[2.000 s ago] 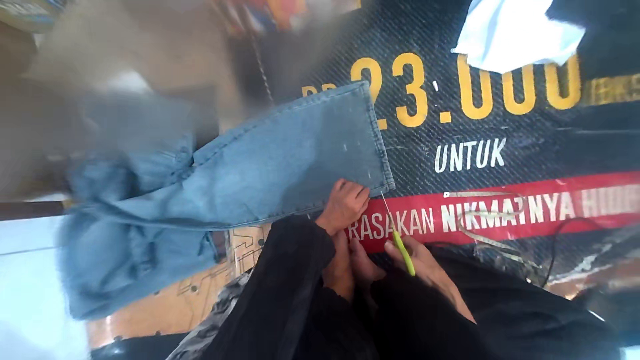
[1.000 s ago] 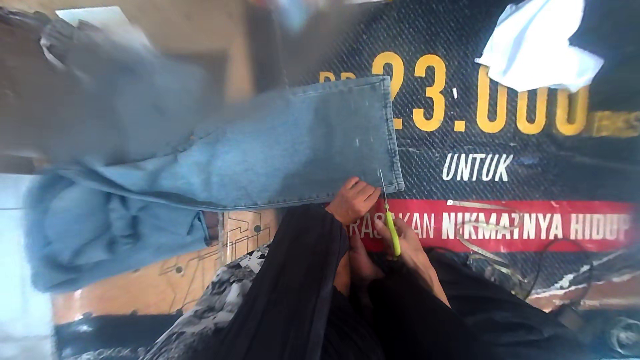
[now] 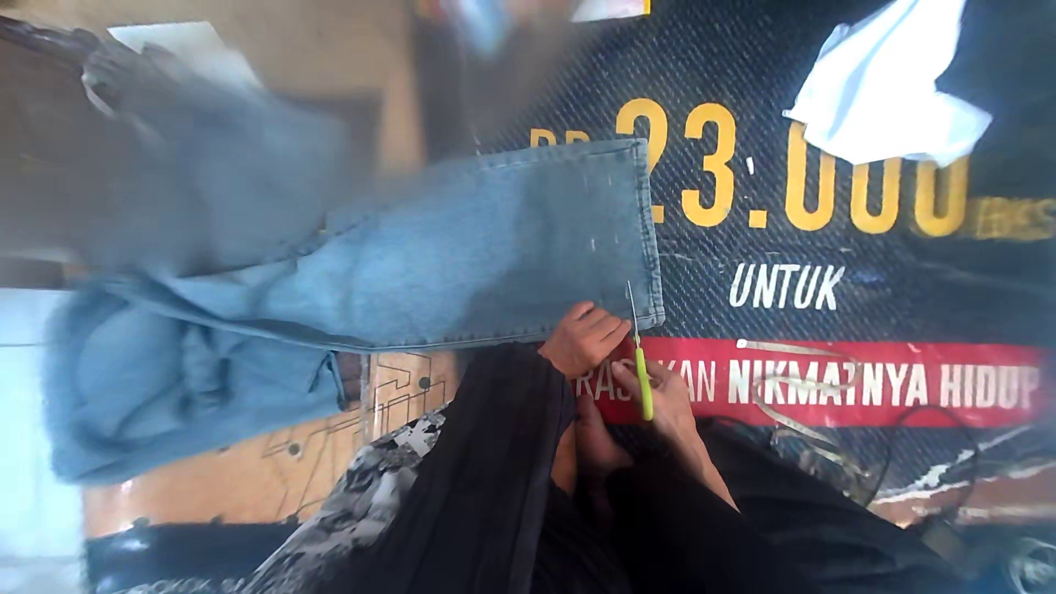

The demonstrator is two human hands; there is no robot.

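A pair of blue denim jeans (image 3: pixel 462 256) lies with one leg stretched to the right, its hem near the centre of the view. My left hand (image 3: pixel 587 340) grips the lower edge of that leg close to the hem corner. In my right hand (image 3: pixel 667 396) is a pair of scissors with a lime-green handle (image 3: pixel 643 384). The thin blades point up and lie over the denim just inside the hem; whether they are apart is too small to tell. The rest of the jeans is bunched at the left, partly blurred.
A printed banner (image 3: pixel 784 305) with large lettering lies under the hem. A white cloth or paper (image 3: pixel 891 91) rests on it at the upper right. A measuring tape (image 3: pixel 792 412) curls at the right. My bare feet are below my hands, beside a grey patterned cloth (image 3: pixel 371 495).
The scissors were lower beside the hem corner two seconds ago; their blades now lie over the denim. My left hand stays at the leg's lower edge.
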